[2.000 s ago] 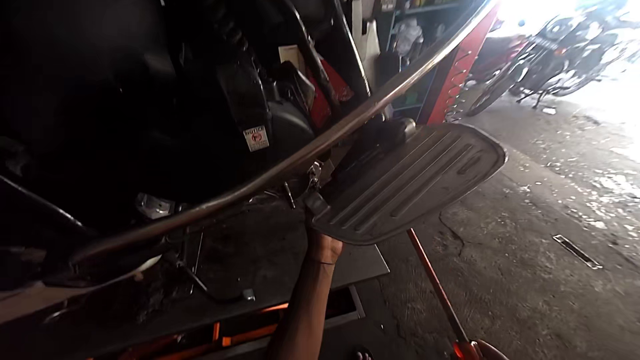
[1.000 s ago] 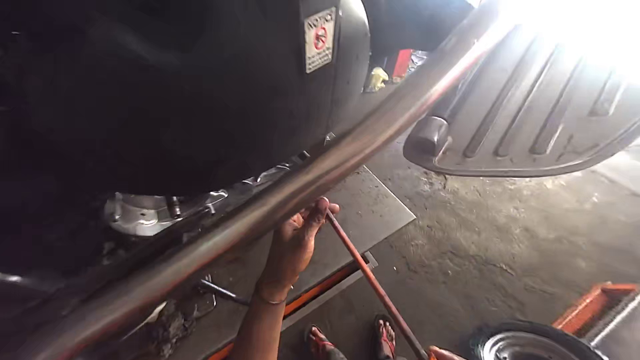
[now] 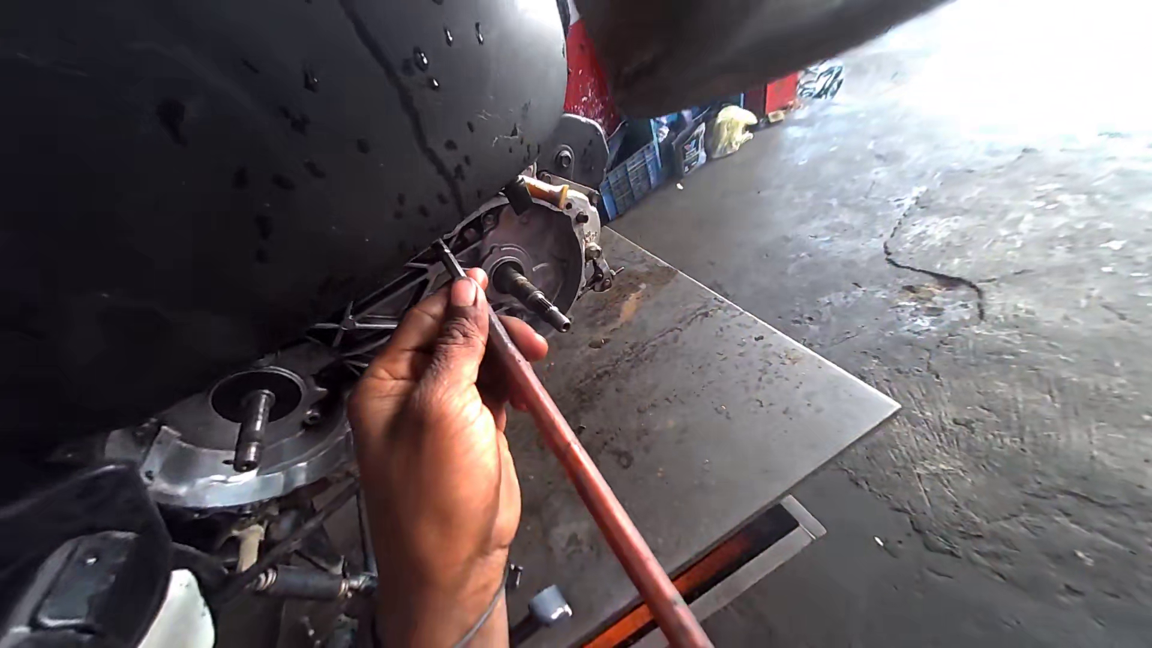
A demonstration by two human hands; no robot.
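Note:
My left hand [image 3: 441, 387] holds a long red rod [image 3: 576, 468] near its thin dark metal tip, thumb along the top. The tip lies near the engine casing [image 3: 360, 324] below a large black body panel [image 3: 270, 162] of a scooter or motorcycle. Just right of the fingers, a splined metal shaft [image 3: 533, 295] sticks out of a round housing. At lower left, another shaft [image 3: 255, 430] projects from a second round housing. The rod's lower end runs out of the frame at the bottom. My right hand is not visible.
A metal lift plate [image 3: 720, 378] with an orange and black edge lies beneath the engine. Across the top right hangs a dark blurred bar [image 3: 720, 45]. Blue crates [image 3: 633, 175] and a yellowish bag [image 3: 732, 130] stand on the cracked concrete floor. A black and white part [image 3: 99, 576] sits lower left.
The view has moved in close to the engine. My left hand, under the footboard two seconds ago, has been on the red rod since the last earlier frame. The right hand has left the view.

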